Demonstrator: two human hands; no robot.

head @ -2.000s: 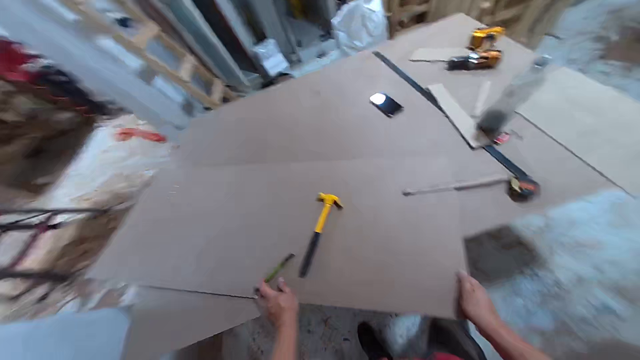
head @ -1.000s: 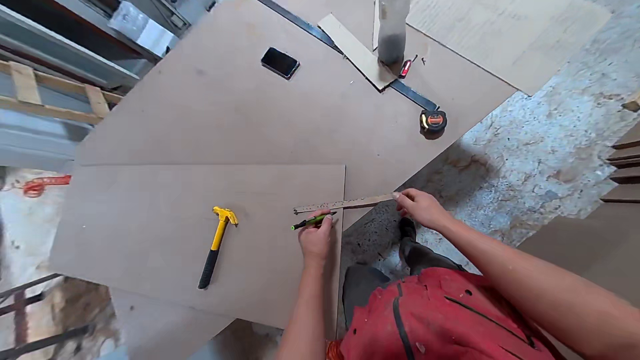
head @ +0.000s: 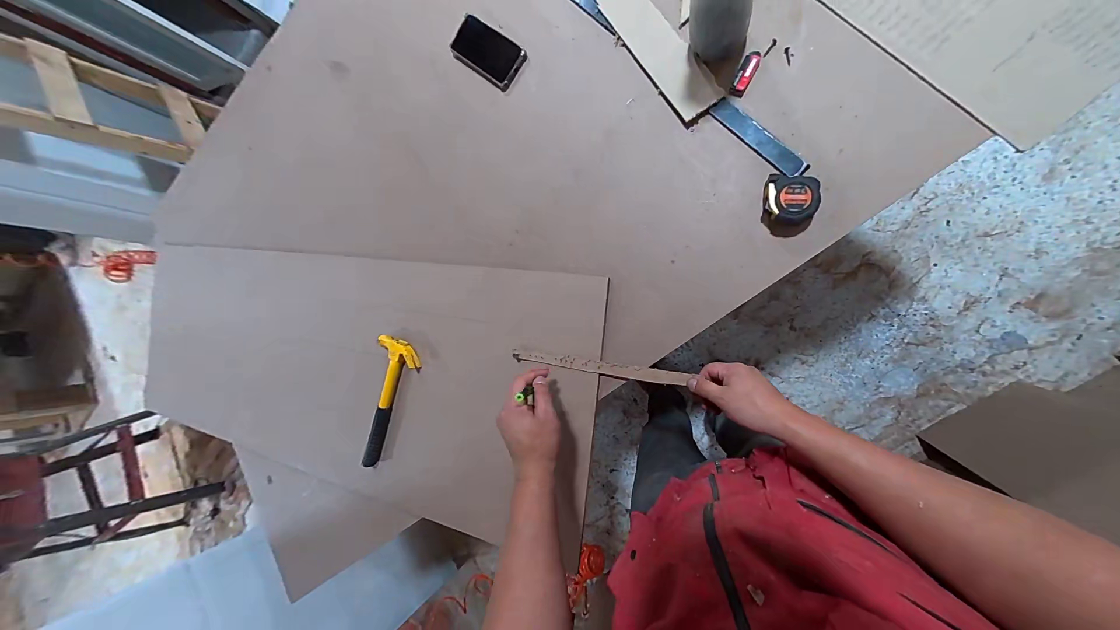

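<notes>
My left hand point(head: 532, 420) rests over the upper board point(head: 472, 306), its fingers curled around a green-tipped pen or marker point(head: 523, 396). Pinched at its right end by my right hand point(head: 744, 395), a thin, narrow strip point(head: 647, 374) with a rough, marked surface crosses the board's right edge. The strip's far end lies on the board just above my left fingers. To the left of that hand lies a claw hammer point(head: 391, 398) with a yellow head and a black grip. A tape measure point(head: 792, 199) sits on the larger board point(head: 560, 210) beneath.
A smartphone point(head: 488, 51) lies near the top. At upper right are a metal straightedge point(head: 759, 138), a wood offcut point(head: 661, 57), a bottle-like container point(head: 719, 28), a red tool point(head: 745, 73) and screws. A wooden pallet frame point(head: 96, 101) stands upper left; an orange cord point(head: 588, 560) hangs below.
Two seconds ago both hands were at the board's near edge; now my right hand holds the strip across the right edge. Since one second ago, my left hand has drawn slightly below the strip. The view has turned.
</notes>
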